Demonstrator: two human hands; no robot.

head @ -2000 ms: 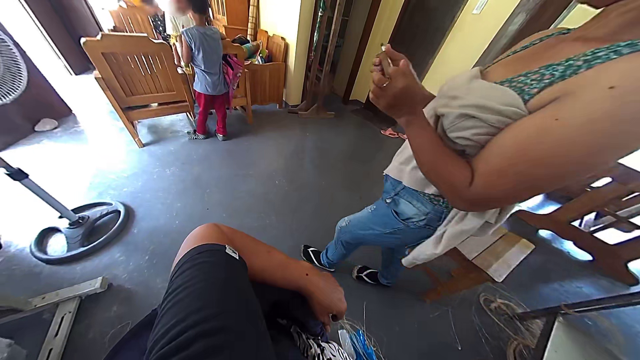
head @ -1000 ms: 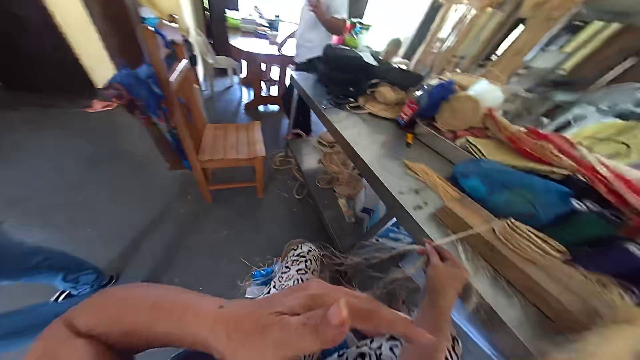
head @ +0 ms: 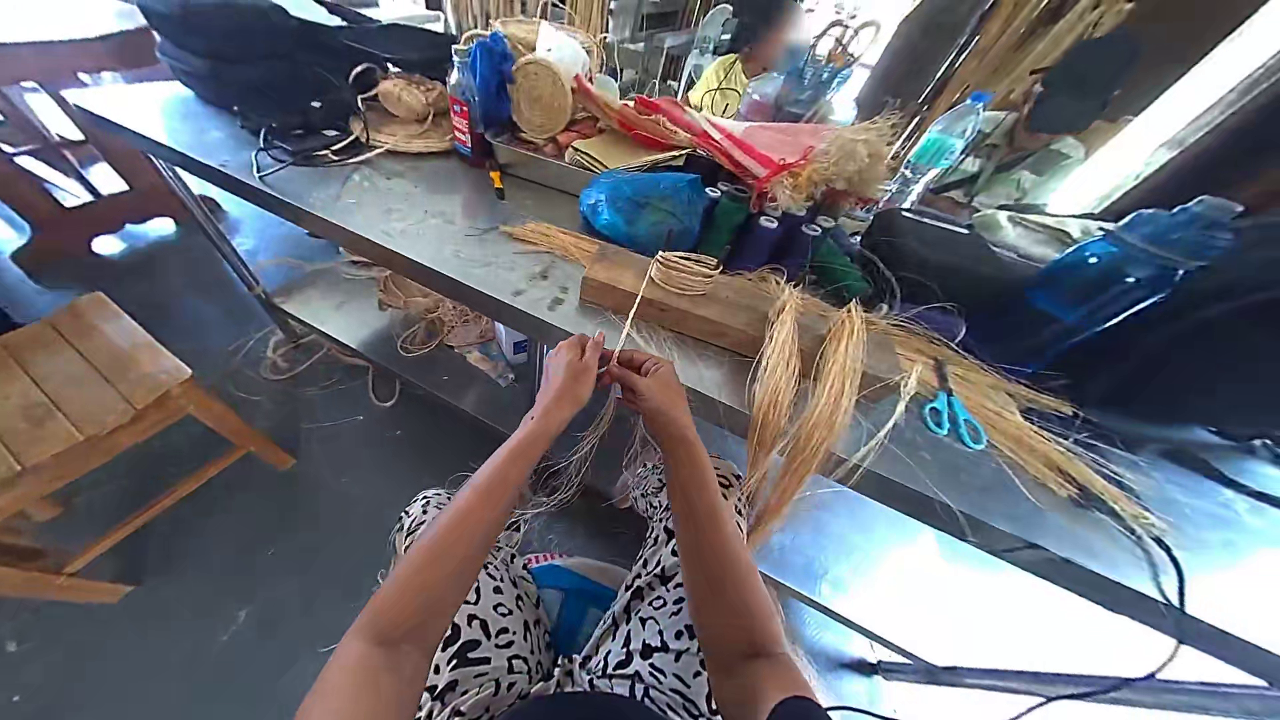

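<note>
My left hand (head: 570,372) and my right hand (head: 648,385) meet just off the front edge of the metal table, both pinching a braided natural-fibre cord (head: 632,312). From my fingers the cord runs up to a coil (head: 686,271) resting on a wooden block (head: 690,312). Loose thin fibres (head: 585,455) hang below my hands toward my lap. To the right, two hanks of straw-coloured fibre (head: 822,385) drape over the table's edge. Scissors with light-blue handles (head: 953,418) lie beside more spread fibre (head: 1000,425).
The metal table (head: 400,215) holds a blue plastic bag (head: 643,210), thread cones (head: 755,240), a glass bottle (head: 465,110), a cutter (head: 496,180) and dark bags (head: 290,60). A wooden chair (head: 90,385) stands at left. A person in yellow (head: 722,85) is behind the table.
The view has swung far to the right and settled over the table. My left hand, stretched out across the front a second ago, is now together with my right hand at the cord.
</note>
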